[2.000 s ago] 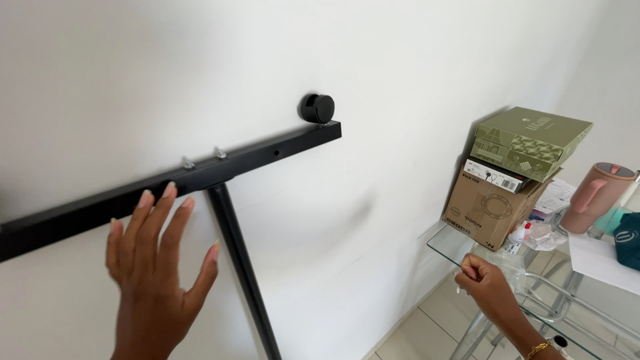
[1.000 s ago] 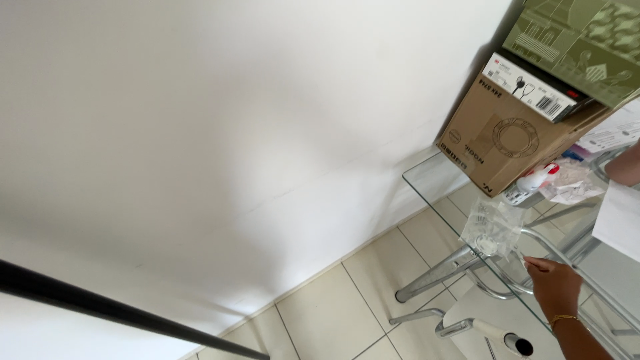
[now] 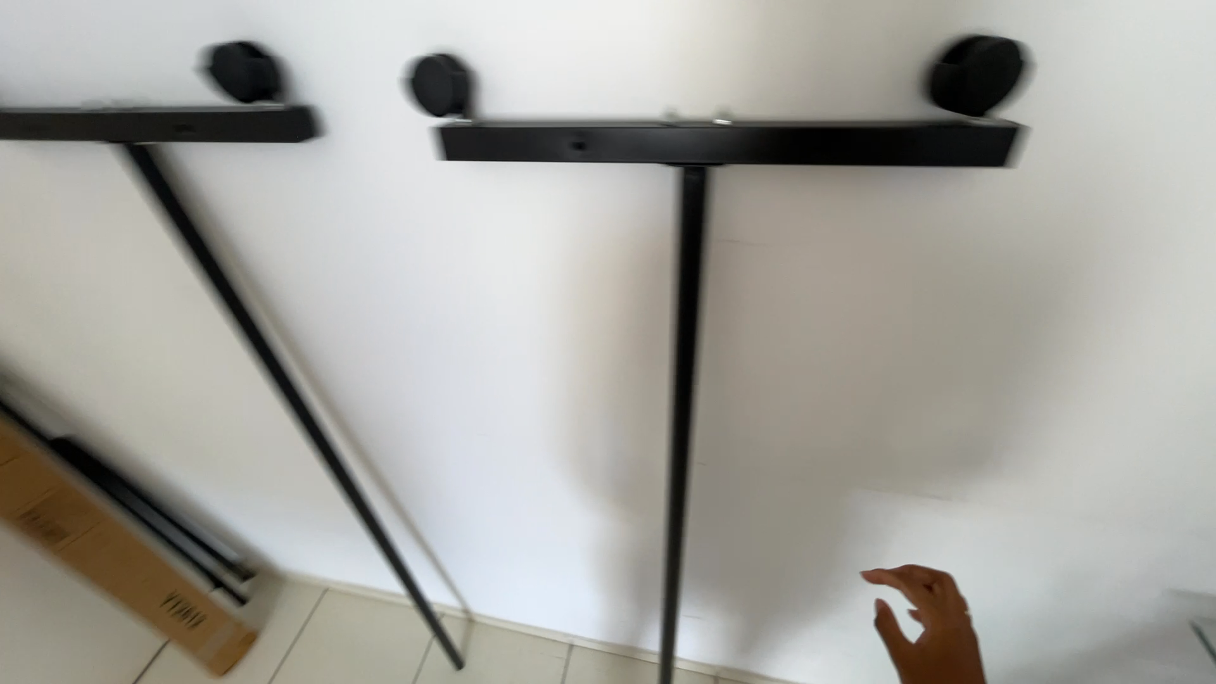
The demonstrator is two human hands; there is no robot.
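Two black metal T-shaped pieces lean against the white wall. The nearer one has a crossbar (image 3: 731, 144) with a round black caster (image 3: 978, 76) at its right end, a smaller-looking caster (image 3: 441, 85) at its left end and a long pole (image 3: 684, 399) running down. On the left, the other crossbar (image 3: 180, 124) carries a caster (image 3: 243, 72), and its pole (image 3: 285, 380) slants to the floor. My right hand (image 3: 931, 617) is at the lower right, fingers curved and apart, holding nothing and right of the nearer pole. My left hand is out of view.
A long cardboard box (image 3: 114, 560) lies slanted at the lower left, with black metal bars (image 3: 152, 518) beside it along the wall. Light floor tiles (image 3: 351, 627) run along the wall's foot. A glass edge (image 3: 1205, 638) shows at the far right.
The view has swung far to the left, off the glass table and its boxes. My right hand, earlier by the table's edge, is now before the wall with its fingers apart.
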